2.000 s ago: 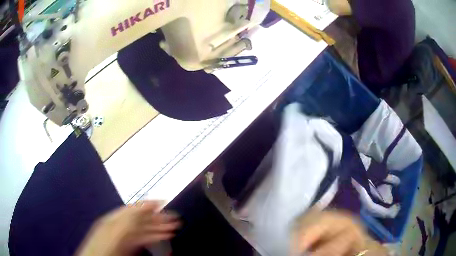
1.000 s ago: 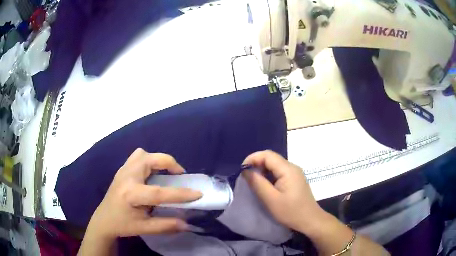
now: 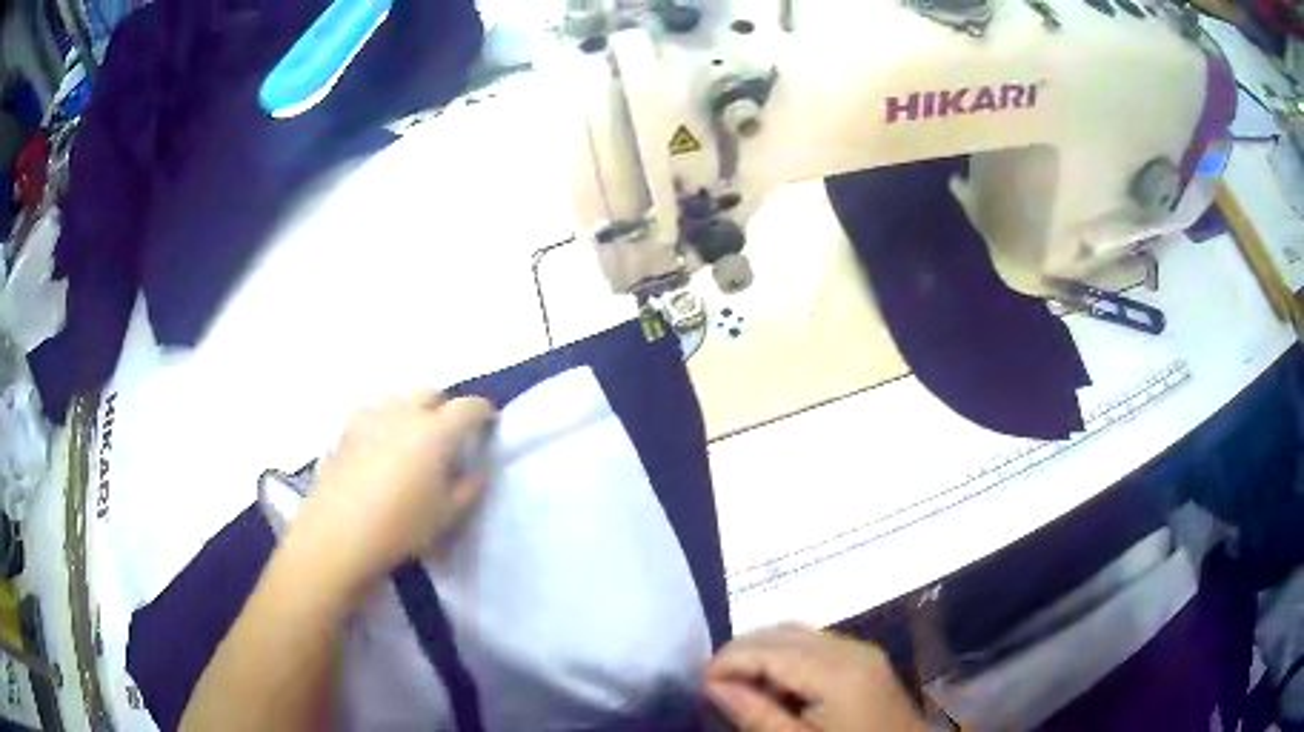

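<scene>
A pale grey-lavender panel (image 3: 551,529) with a dark strip lies over a dark navy panel (image 3: 665,429) left of the ruler. The dark panel's upper corner is at the presser foot (image 3: 654,318). My left hand (image 3: 415,472) is on the pale panel's upper left part, its fingers bent over the cloth edge; it is slightly blurred. My right hand (image 3: 808,686) is at the pale panel's lower right corner, near the table's front edge, fingers closed on the cloth there. The lower part of the pale panel runs out of the picture.
The cream sewing machine (image 3: 930,107) stands behind. A curved dark piece (image 3: 965,308) lies under its arm, with thread snips (image 3: 1115,306) at its right. A dark cloth pile (image 3: 243,186) and a light-blue oval device (image 3: 326,55) are far left. More cloth (image 3: 1087,629) hangs below the table edge.
The pale panel, earlier bunched in my hands, is now spread over the dark panel. My left hand has moved up, my right hand down. The view has shifted, showing the light-blue device.
</scene>
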